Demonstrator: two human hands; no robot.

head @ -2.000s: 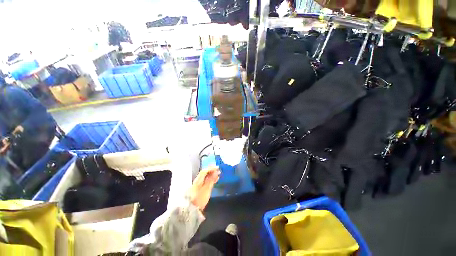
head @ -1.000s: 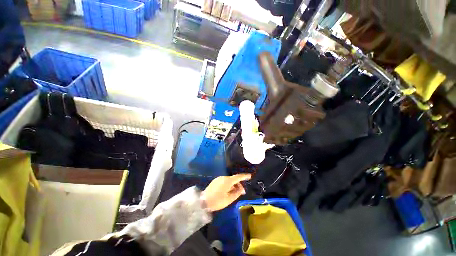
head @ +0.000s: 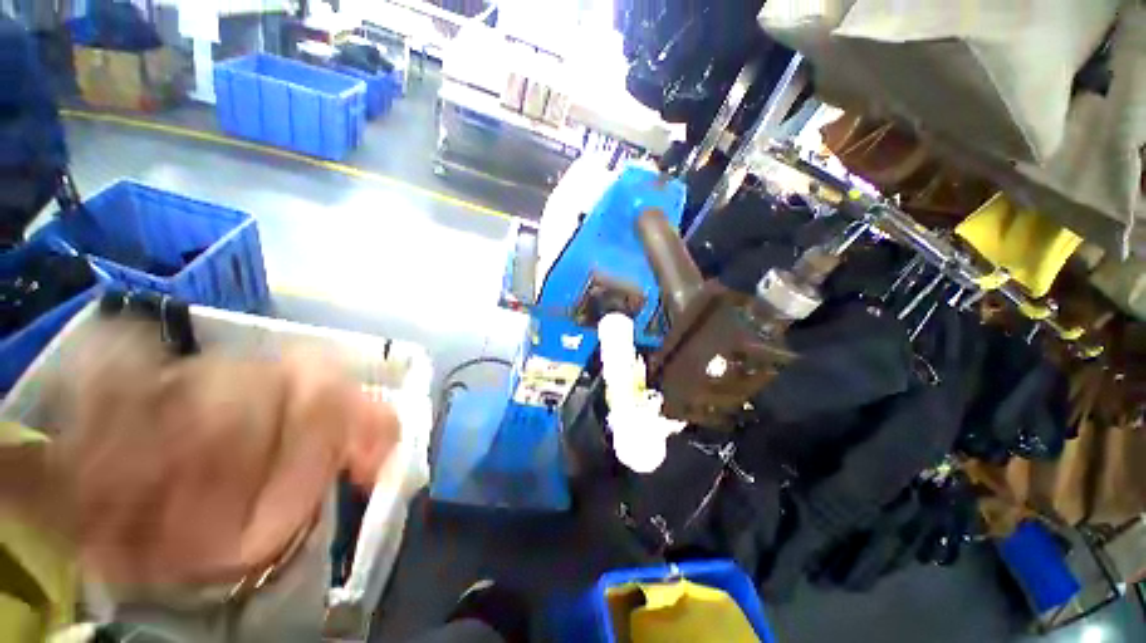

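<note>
A large, blurred bare hand fills the lower left, close to the camera. It looks like my left hand (head: 220,459), but its fingers and any hold are too blurred to tell. It covers much of a white basket crate (head: 409,440) and a pale sheet below. A yellow bag body (head: 23,565) shows at the left edge, partly behind the hand. My right hand is not in view. A blue machine (head: 503,459) with a brown block head (head: 723,358) stands at the centre, with no hand at it.
A blue bin (head: 742,584) with a yellow bag body (head: 679,615) stands at the bottom centre. Black bag pieces (head: 829,402) hang from a metal rack on the right. Blue totes (head: 233,258) stand on the left. Grey-beige material (head: 943,63) hangs at the upper right.
My left hand has left the space beside the machine and moved left and close to the camera. The view first swung right and tilted; in the last second, the machine and bins shifted lower.
</note>
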